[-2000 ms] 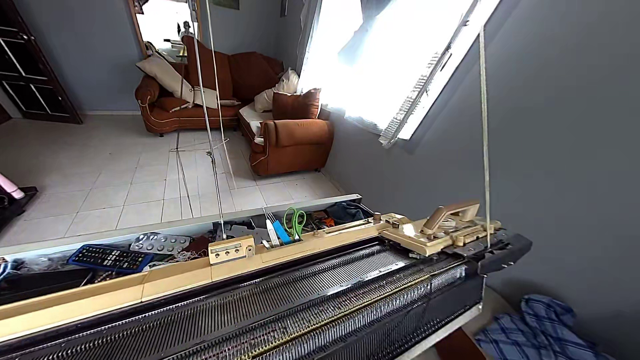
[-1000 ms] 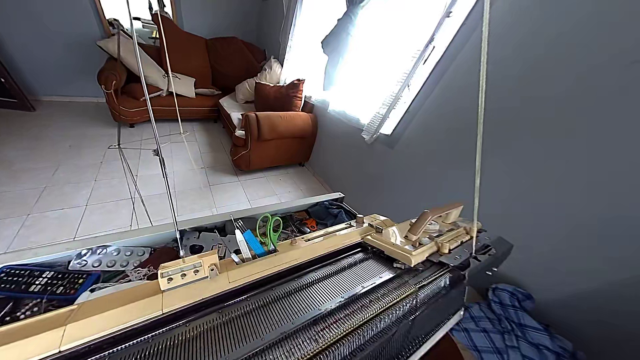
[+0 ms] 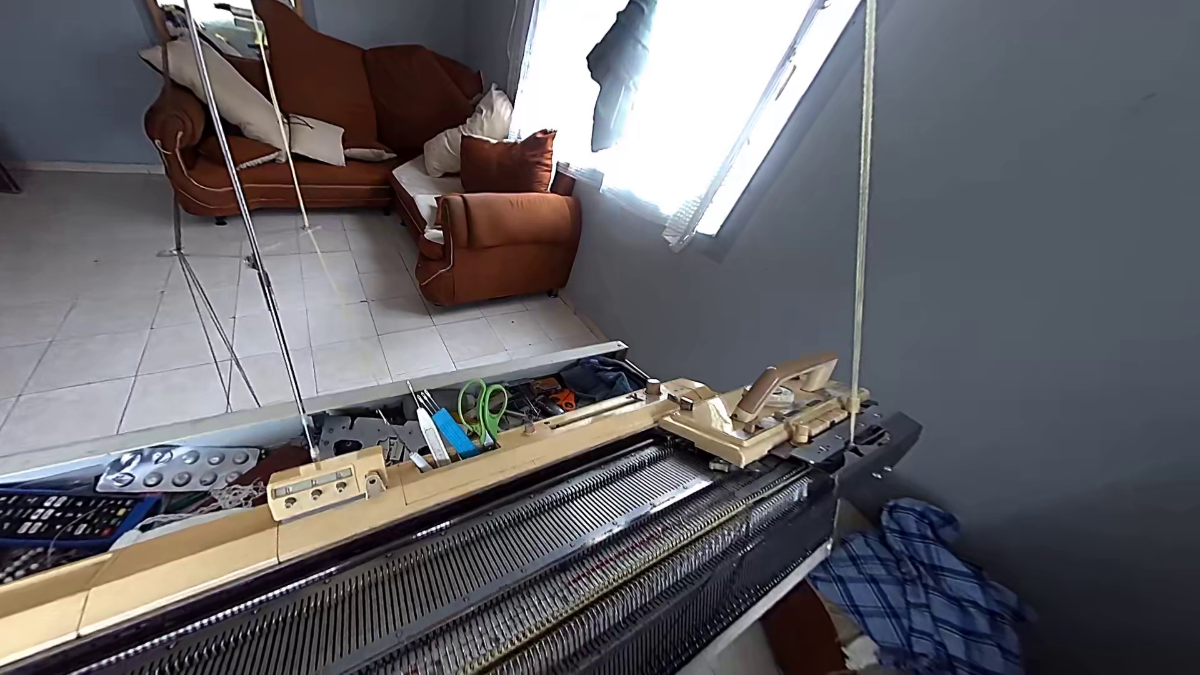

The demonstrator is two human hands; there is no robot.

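Neither of my hands shows. A knitting machine's needle bed (image 3: 525, 534) runs diagonally from the lower left toward the right. At its right end sits the beige carriage (image 3: 741, 417) with a raised brown handle. A yellowish yarn strand (image 3: 862, 206) runs down to the carriage from above. Along the bed lies a pale yellow strand (image 3: 647, 572) between rows of metal needles. The yarn mast (image 3: 253, 258) rises from a beige row counter unit (image 3: 323, 483) on the machine's rear rail.
Behind the machine, a tray holds green-handled scissors (image 3: 483, 408), a blue-handled tool (image 3: 453, 433), a remote control (image 3: 70, 516) and a blister pack (image 3: 178, 467). A brown sofa (image 3: 506, 244) stands beyond. Plaid blue cloth (image 3: 923, 581) lies at lower right, beside the grey wall (image 3: 1031, 281).
The view has shifted to the left-hand objects' side less, with the machine and sofa sitting further left than two seconds ago. The carriage stays at the bed's right end.
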